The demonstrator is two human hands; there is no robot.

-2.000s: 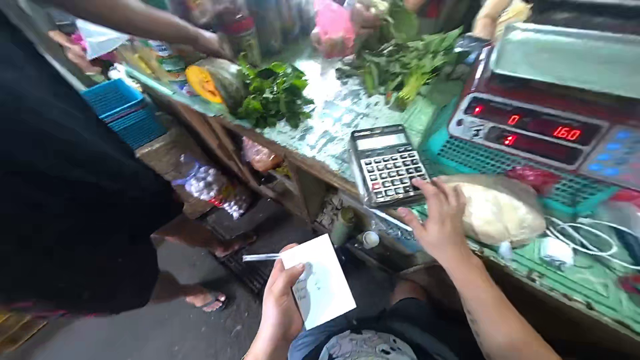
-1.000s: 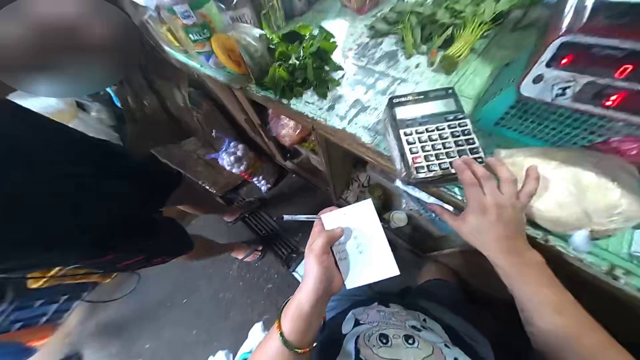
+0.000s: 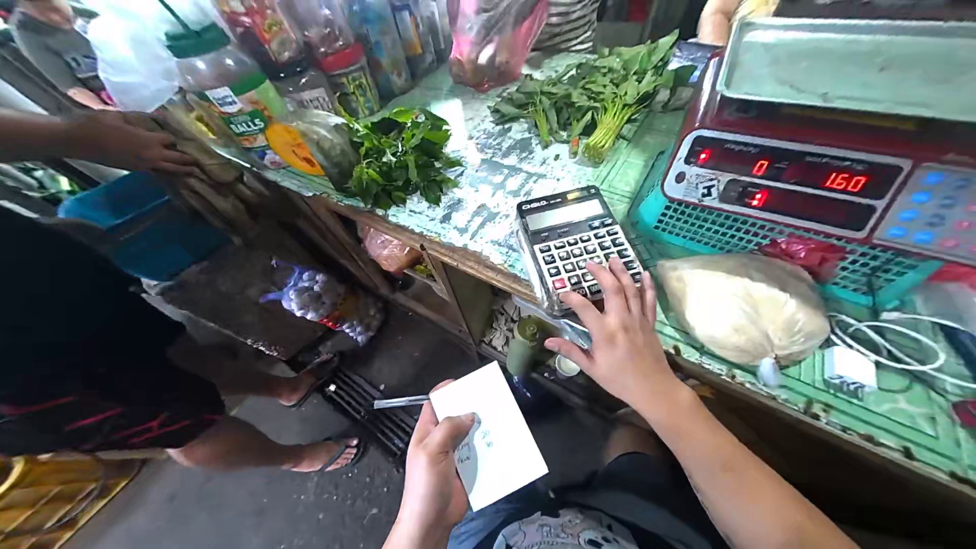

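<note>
My left hand holds a white paper pad with handwriting on it, thumb on top, and a pen sticks out to the left from under the pad. My right hand is spread over the lower keys of a desk calculator, with its fingertips at the keys and nothing gripped. The calculator lies at the edge of the painted counter. Just right of that hand sits a plastic bag of pale powder.
A red digital scale stands on a green plastic basket. Leafy greens, a cut squash and plastic jars line the counter. A white cable lies at right. Another person stands at left, near a garlic bag.
My right hand has stayed at the calculator's lower keys while its fingers shifted. My left hand keeps hold of the pad and pen. The other person's hand is at the counter's left end.
</note>
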